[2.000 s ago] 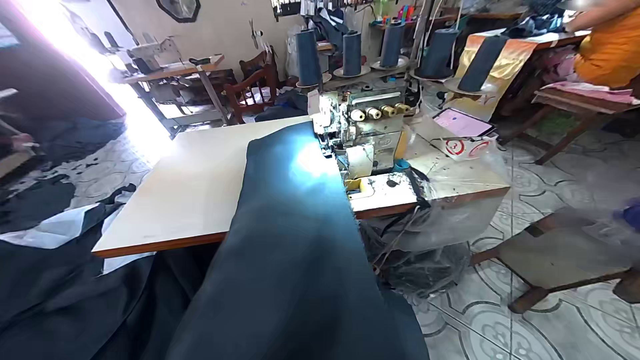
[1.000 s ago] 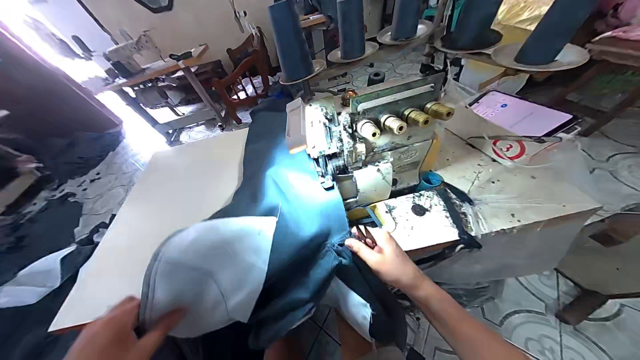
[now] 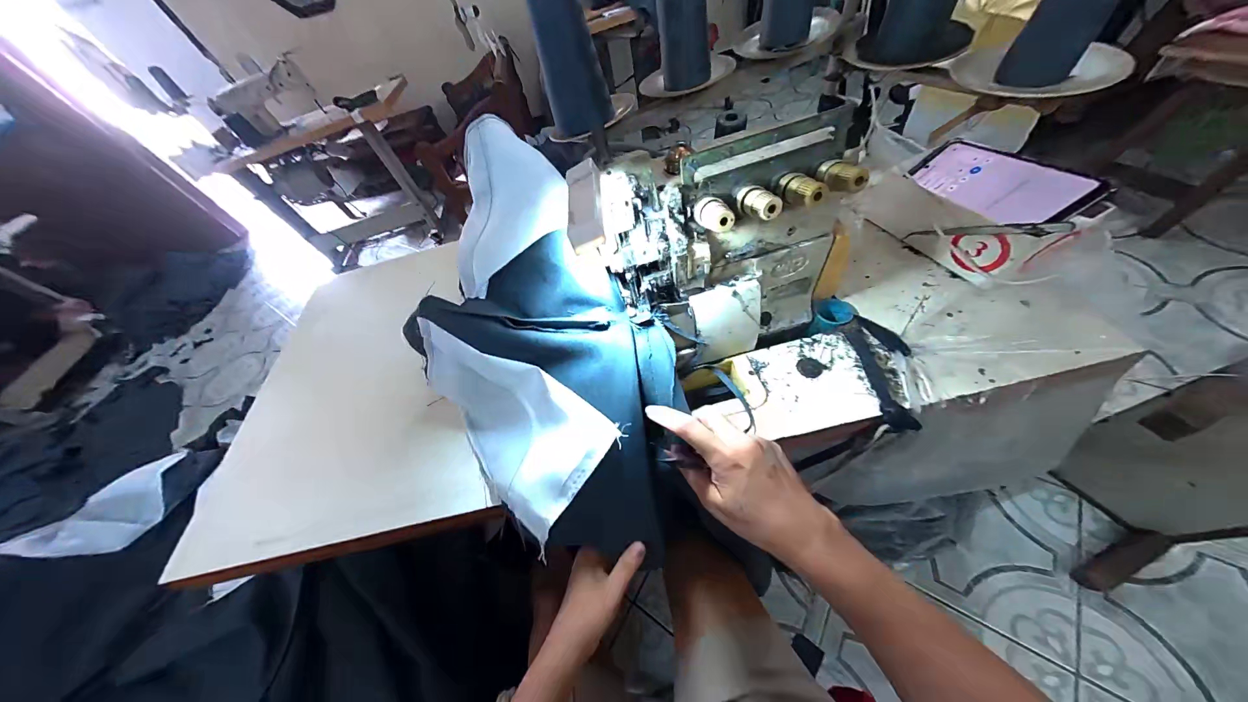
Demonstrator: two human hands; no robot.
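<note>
Dark blue cloth (image 3: pixel 604 497) with white pocket lining pieces (image 3: pixel 526 429) lies over the table's front edge and runs up to the needle area of an overlock sewing machine (image 3: pixel 682 244). My left hand (image 3: pixel 590 590) holds the cloth's lower edge, its thumb on top and its fingers hidden beneath. At the cloth's right edge, just in front of the machine, is my right hand (image 3: pixel 736 468), its index finger stretched along the fabric. Something dark, perhaps a small tool, shows under its fingers; part of the grip is hidden.
The pale sewing table (image 3: pixel 341 419) extends left. Thread cones (image 3: pixel 682 49) stand behind the machine. A tablet (image 3: pixel 1009 180) and clear plastic lie on the right of the machine table. Dark cloth (image 3: pixel 390 614) hangs below, and a wooden stool (image 3: pixel 1170 458) stands at right.
My left hand has moved from the white lining at the left to the cloth's lower edge. One white piece now lies farther up, beside the machine. Two seconds ago neither hand was in view.
</note>
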